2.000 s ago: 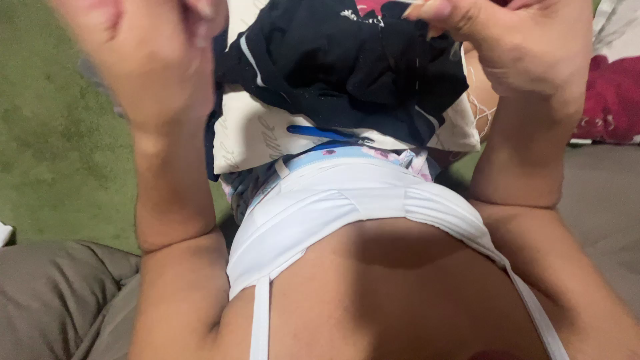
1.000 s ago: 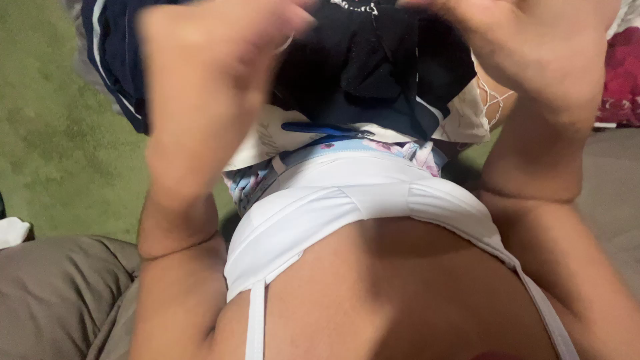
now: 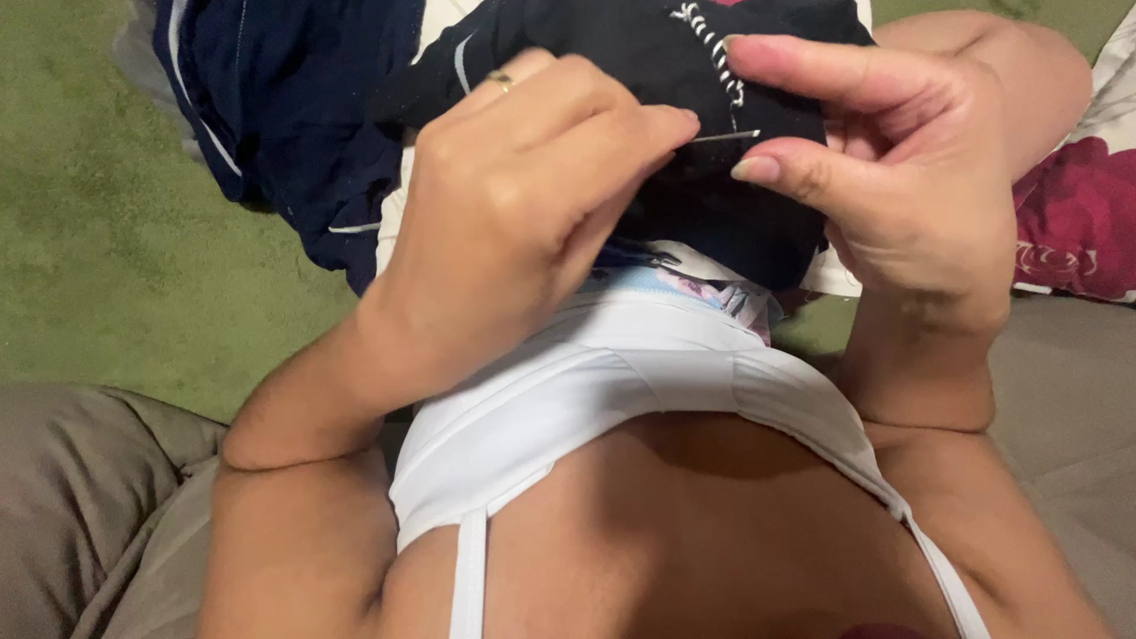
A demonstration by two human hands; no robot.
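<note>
My left hand (image 3: 524,177), with a ring on one finger, pinches a sewing needle (image 3: 726,137) between thumb and forefinger. The needle points right, its far end between the parted thumb and forefinger of my right hand (image 3: 896,142). Nothing is clearly held in the right hand. Beneath both hands a black cloth garment (image 3: 737,213) lies over my lap. A row of white stitches (image 3: 712,55) runs down it, and a thin thread trails from the lower end of the row towards the needle.
A navy garment with light piping (image 3: 293,115) hangs at the left over green carpet (image 3: 89,266). At the right lies a cloth with a dark red flower print (image 3: 1078,217). Grey-brown upholstery or bedding (image 3: 80,506) lies on both sides of me. Pale fabric shows under the black garment.
Both hands have come down and closer together over the black garment. The stitch row and the needle now show plainly between them.
</note>
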